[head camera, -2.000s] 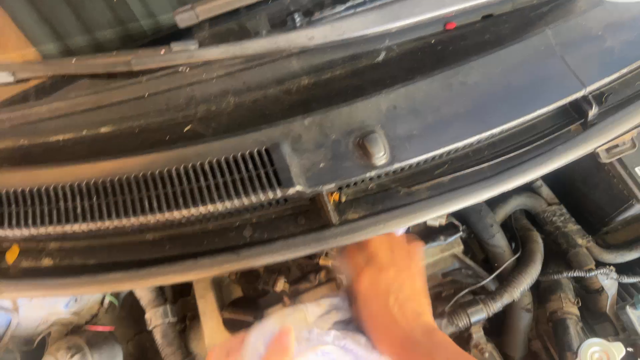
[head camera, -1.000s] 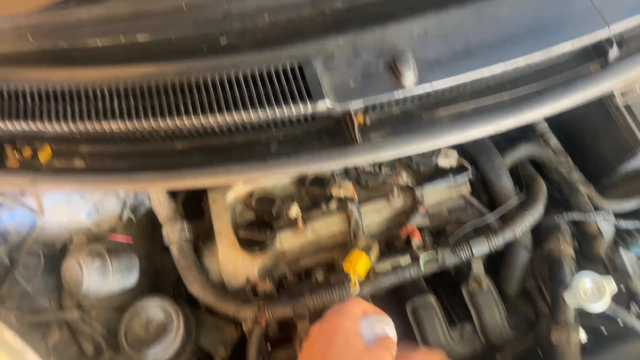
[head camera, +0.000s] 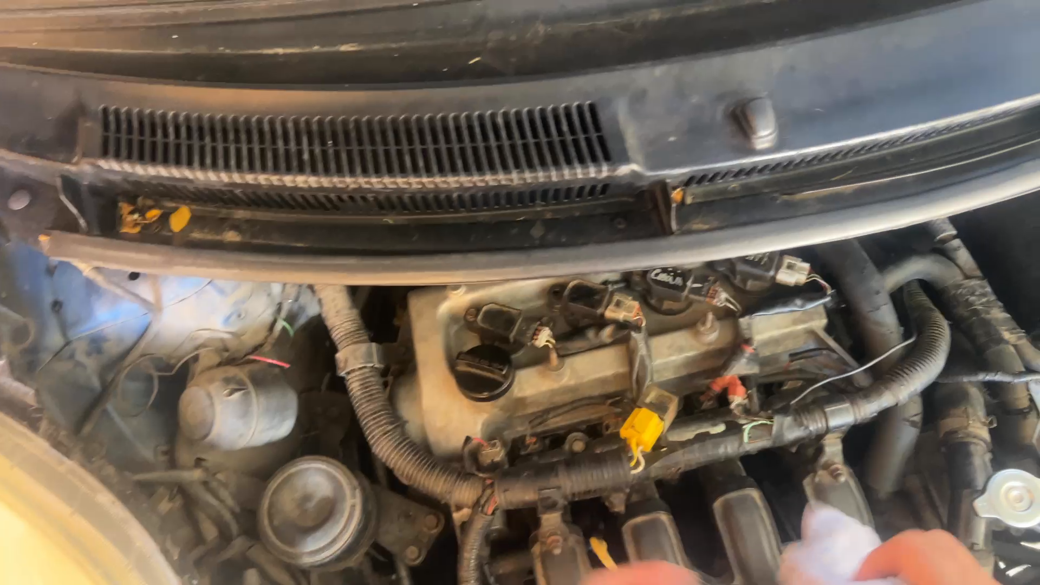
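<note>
At the bottom right edge, my right hand (head camera: 922, 559) holds a bunched white cloth (head camera: 830, 546), its fingers blurred and partly cut off. Only a blurred strip of my left hand (head camera: 642, 574) shows at the bottom edge, left of the cloth, over the ribbed intake runners (head camera: 743, 528). What it holds is hidden. Above the hands lies the engine's metal valve cover (head camera: 443, 406) with a black oil filler cap (head camera: 483, 373) and several ignition coils (head camera: 497, 322). A yellow connector (head camera: 642, 428) sits on the wiring harness (head camera: 569, 485), below the cover.
The black cowl grille (head camera: 357, 142) and its rubber-edged lip (head camera: 487, 268) overhang the back of the engine. To the left are a round metal-rimmed reservoir cap (head camera: 311, 505) and a cylindrical canister (head camera: 237, 406). Hoses and a radiator cap (head camera: 1010, 497) stand at the right.
Two seconds ago a hand was over the engine beneath the cowl, with the white cloth near it; both hands are now at the bottom edge. The valve cover has come into view.
</note>
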